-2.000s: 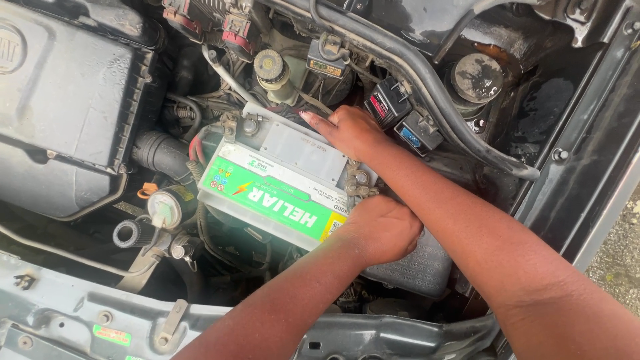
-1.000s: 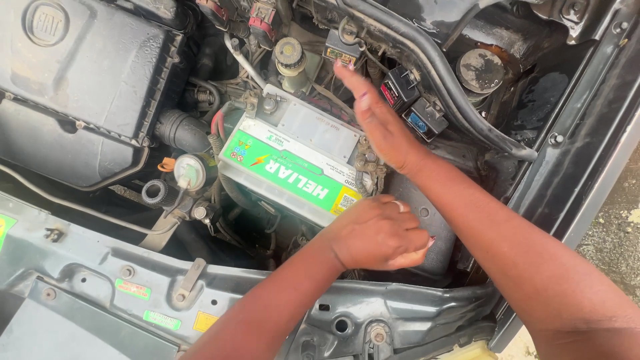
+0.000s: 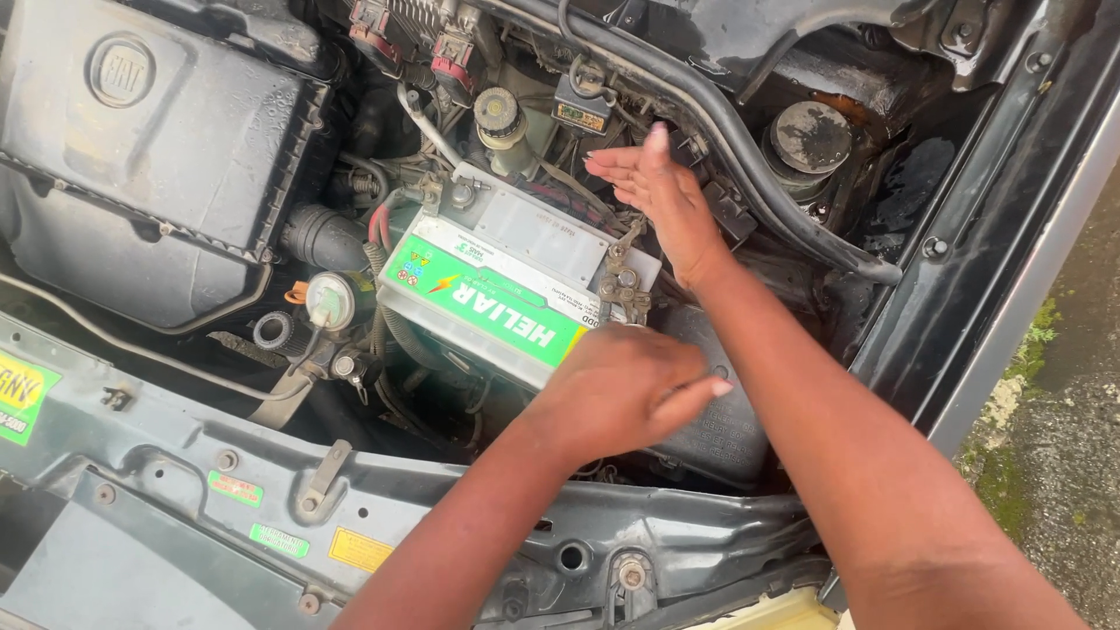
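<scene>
A Heliar car battery (image 3: 490, 297) with a green and white label sits in the engine bay. My left hand (image 3: 626, 394) is over the battery's near right corner and the black plastic fuse box cover (image 3: 709, 429). Its fingers are curled, the thumb pointing right; whether anything is inside them cannot be seen. My right hand (image 3: 661, 201) hovers past the battery's right end with its fingers extended, holding nothing. Between the hands, a metal battery terminal clamp (image 3: 626, 280) shows on the right post. Another terminal clamp (image 3: 437, 192) is at the far left corner.
A black Fiat air filter housing (image 3: 157, 157) fills the left. Behind the battery stand a fluid reservoir (image 3: 507, 131) and a small black module (image 3: 582, 105). A thick black hose (image 3: 726, 114) curves along the right. The front body panel (image 3: 420, 490) crosses below, with a bolted metal bracket (image 3: 325, 477).
Two seconds ago my right hand was at the battery's far edge; it has lifted off and opened out. My left hand has come away from beside the right terminal, its thumb now out.
</scene>
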